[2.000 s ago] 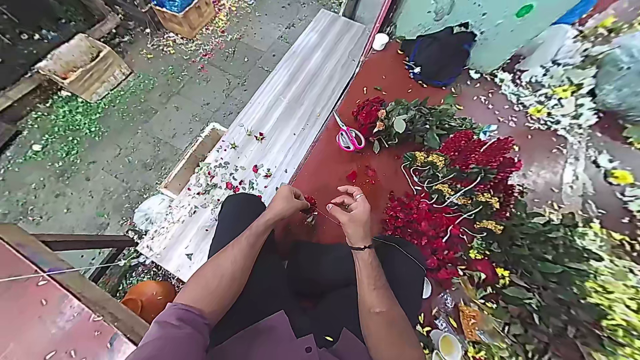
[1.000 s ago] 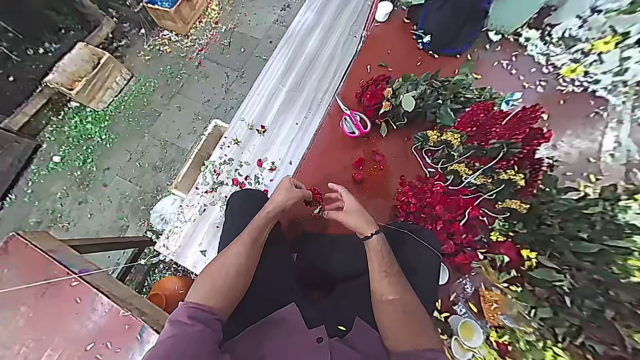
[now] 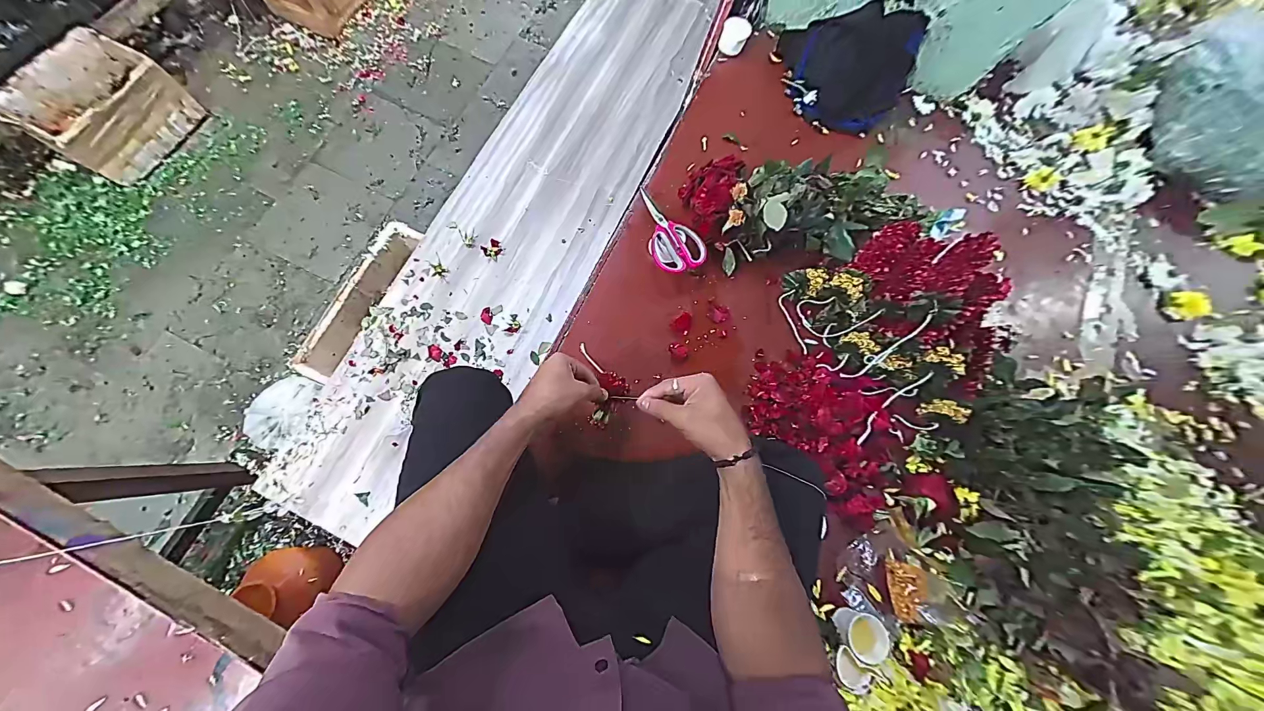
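My left hand (image 3: 565,387) pinches one end of a short taut length of thread (image 3: 622,398) above my lap. The fingertips of my right hand (image 3: 696,407) pinch the thread's other end. A small bunch of red flowers (image 3: 612,383) hangs at the thread by my left fingertips; how it is fastened I cannot tell. Pink-handled scissors (image 3: 675,245) lie on the red surface beyond my hands. Loose red petals (image 3: 681,324) lie between. Right of my right hand is a heap of red flowers (image 3: 820,425), with red and yellow bunches bearing white strings (image 3: 879,346) behind it.
A leafy bunch with red roses (image 3: 790,202) lies beyond the scissors. Flower scraps litter the pale plank (image 3: 533,197) at left. Cups (image 3: 867,637) stand near my right elbow, beside leafy stems (image 3: 1047,533). A dark cloth (image 3: 854,64) and a white cup (image 3: 734,37) are farther off.
My hands have drawn apart compared with a second ago, and the thread between them now shows taut. The scissors and flower heaps have stayed put.
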